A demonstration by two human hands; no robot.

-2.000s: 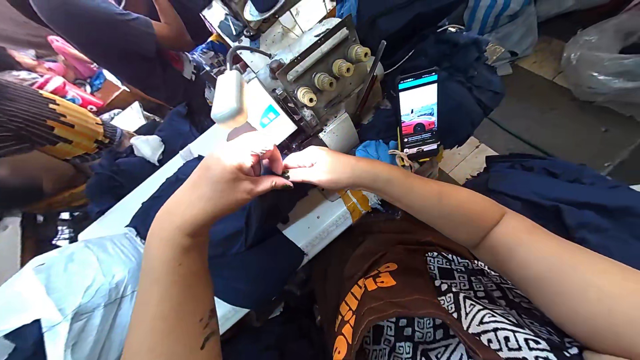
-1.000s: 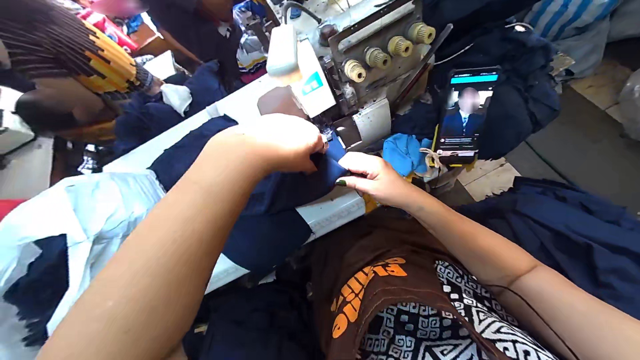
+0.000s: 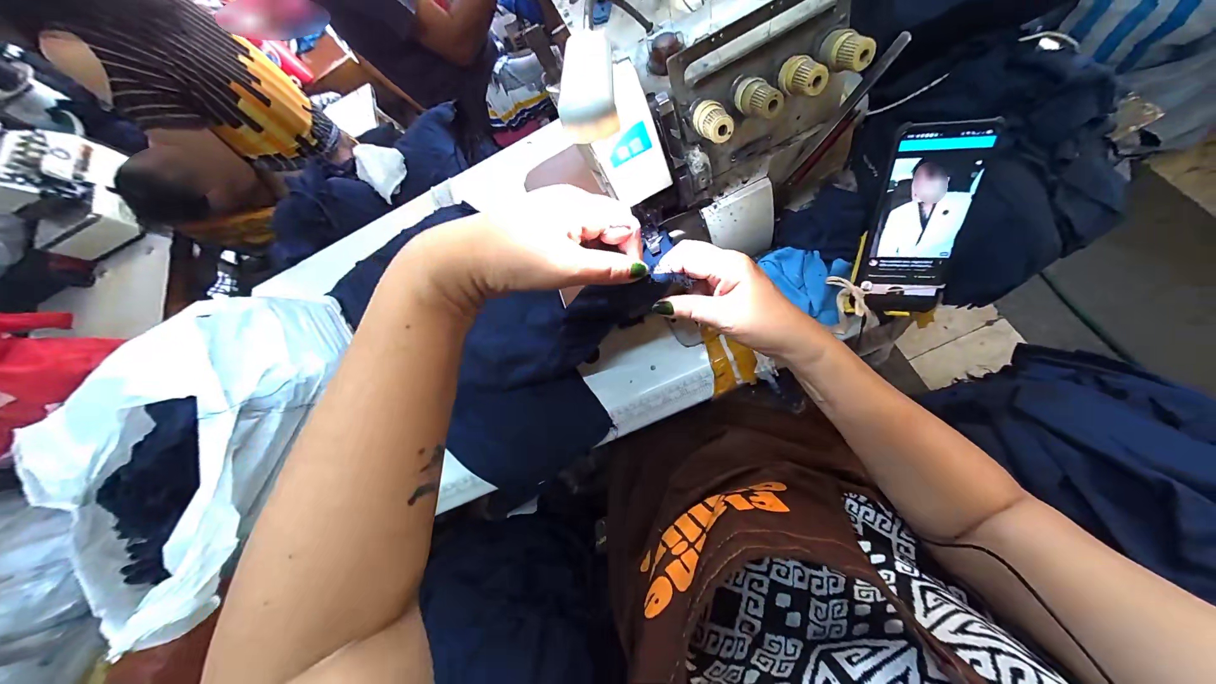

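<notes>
A piece of navy fabric [image 3: 532, 332] lies over the white bed of an overlock sewing machine [image 3: 750, 104] with several cream tension dials. My left hand [image 3: 560, 242] pinches the fabric's upper edge between thumb and fingers, just in front of the presser foot [image 3: 655, 242]. Close by on the right, my right hand [image 3: 722, 290] pinches the same edge, thumb below and fingers above. The two hands are slightly apart. A bright lamp [image 3: 587, 90] shines down over the left hand. The needle is too small to make out.
A smartphone [image 3: 926, 214] stands right of the machine, beside light-blue cloth [image 3: 798, 280]. Navy fabric is heaped at the right [image 3: 1102, 446]. A white sack [image 3: 228, 380] holding dark cloth sits at the left. A person with braided hair [image 3: 180, 85] is beyond it, another person's arm [image 3: 456, 28] farther back.
My hands, together in front of the machine two seconds ago, are now at the presser foot with navy fabric between them. The picture on the phone has changed. The view has shifted.
</notes>
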